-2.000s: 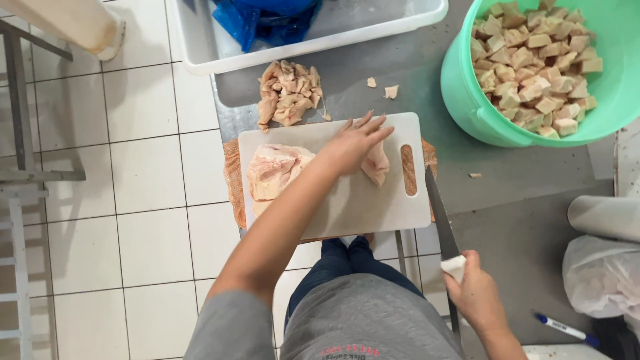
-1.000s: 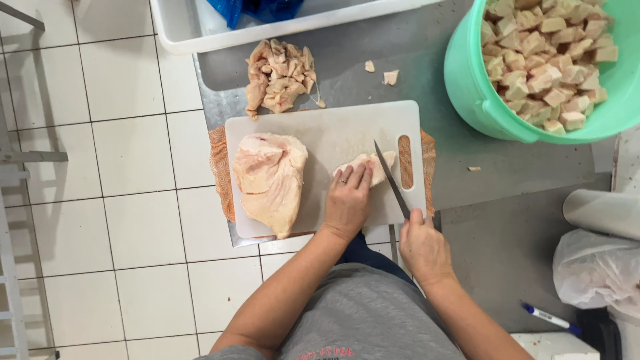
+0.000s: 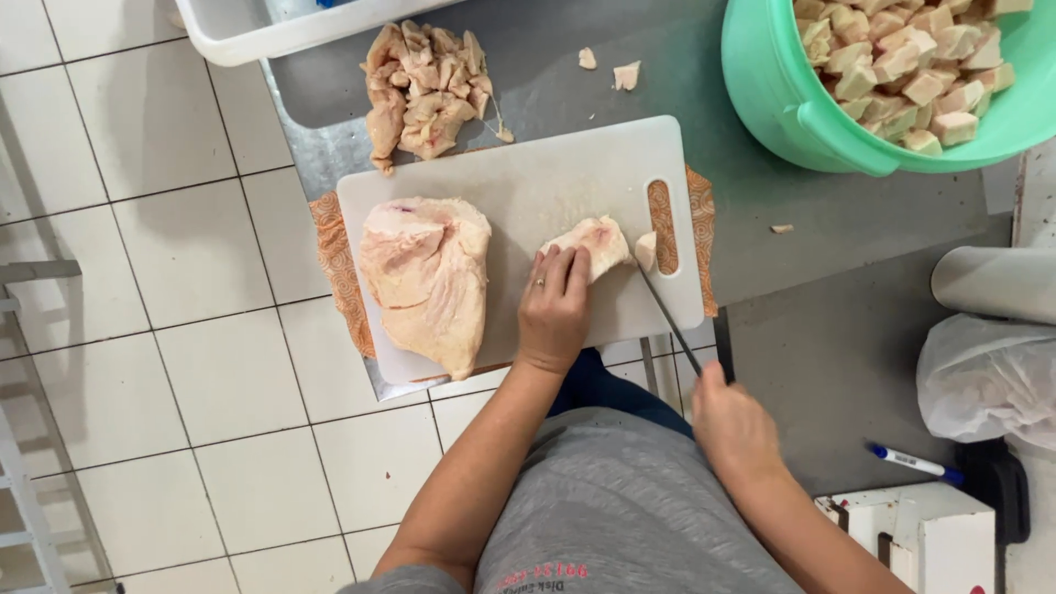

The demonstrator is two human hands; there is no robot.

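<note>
My left hand [image 3: 557,309] presses its fingertips on a strip of raw poultry meat [image 3: 601,246] near the right side of the white cutting board [image 3: 528,190]. In my right hand [image 3: 734,421] is the handle of a long knife [image 3: 668,322]; its tip touches the board between the strip and a small cut piece [image 3: 646,251]. A large raw poultry breast [image 3: 429,280] lies at the board's left. Trimmings [image 3: 425,87] are heaped just beyond the far edge. The green tub [image 3: 771,107] at the upper right holds many cubes of meat [image 3: 916,70].
Orange patterned cloth [image 3: 701,235] shows under the board on the metal table [image 3: 825,214]. A white tray [image 3: 330,29] stands at the upper left. Loose scraps [image 3: 626,76] lie past the board. At right are a film roll [image 3: 998,283], a plastic bag [image 3: 982,379] and a marker [image 3: 916,464].
My left hand has left the large breast for the smaller strip. The knife has come from beside the board onto it, and a small piece now lies apart from the strip.
</note>
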